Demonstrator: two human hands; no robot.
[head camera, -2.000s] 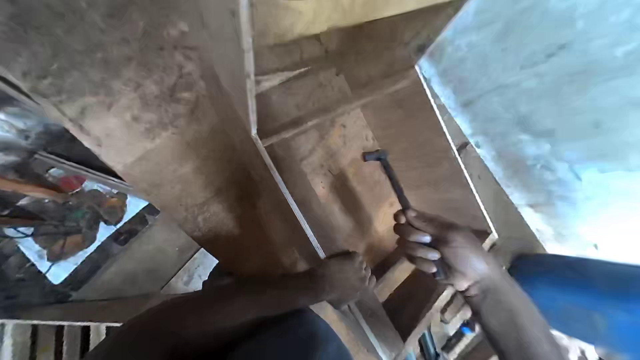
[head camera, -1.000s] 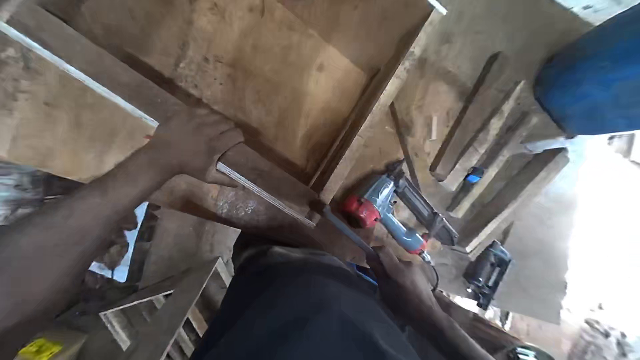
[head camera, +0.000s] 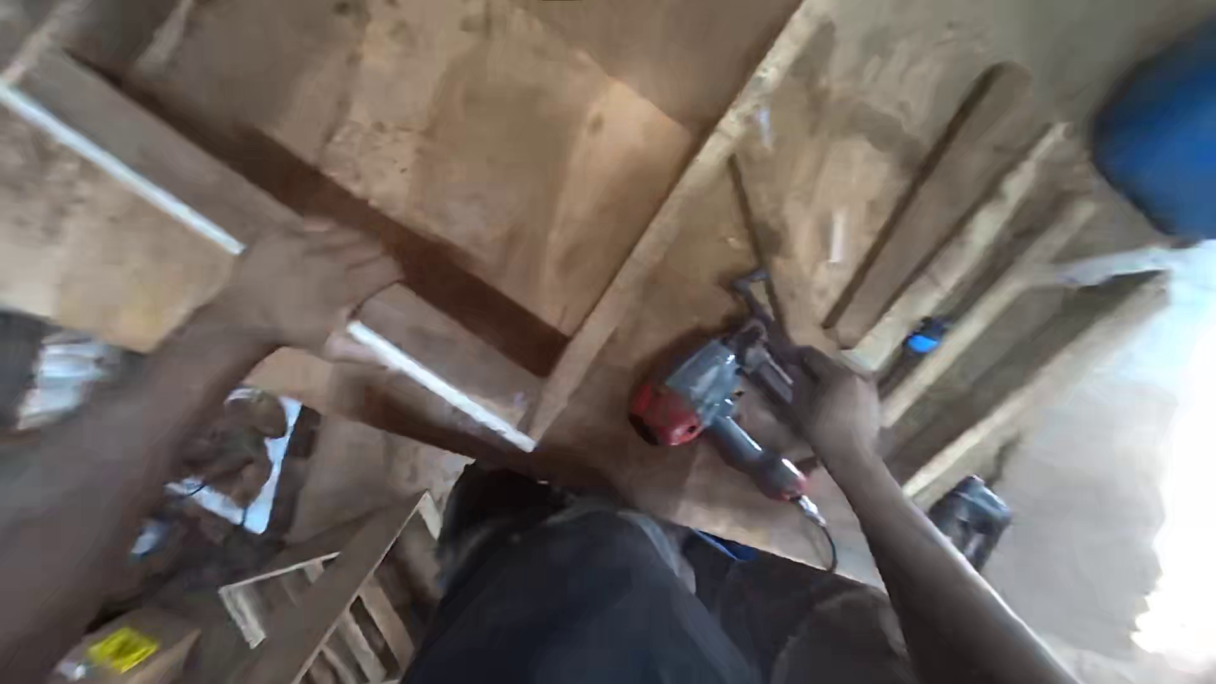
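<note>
My left hand (head camera: 309, 280) grips the upper edge of a wooden board (head camera: 446, 332), part of a plywood box frame, with fingers over its far side. A pale strip (head camera: 437, 385) runs along that edge on both sides of the hand. My right hand (head camera: 841, 399) is at the far end of a grey and red pneumatic nail gun (head camera: 703, 380), against its magazine. The fingers are curled and blurred, so whether they hold the gun or something else is unclear. The nail gun lies on a plywood surface (head camera: 665, 484) right of the box frame.
Several wood strips (head camera: 959, 247) lie at the right, with a small blue object (head camera: 924, 335) among them. A dark tool (head camera: 971, 518) lies below. A blue drum (head camera: 1164, 133) stands upper right. A slatted wooden frame (head camera: 332, 589) and a carton (head camera: 142, 646) are lower left.
The view has swung strongly. My right hand held a hammer over the box two seconds ago; since the last frame it has moved up to the nail gun. My left hand stays on the board edge.
</note>
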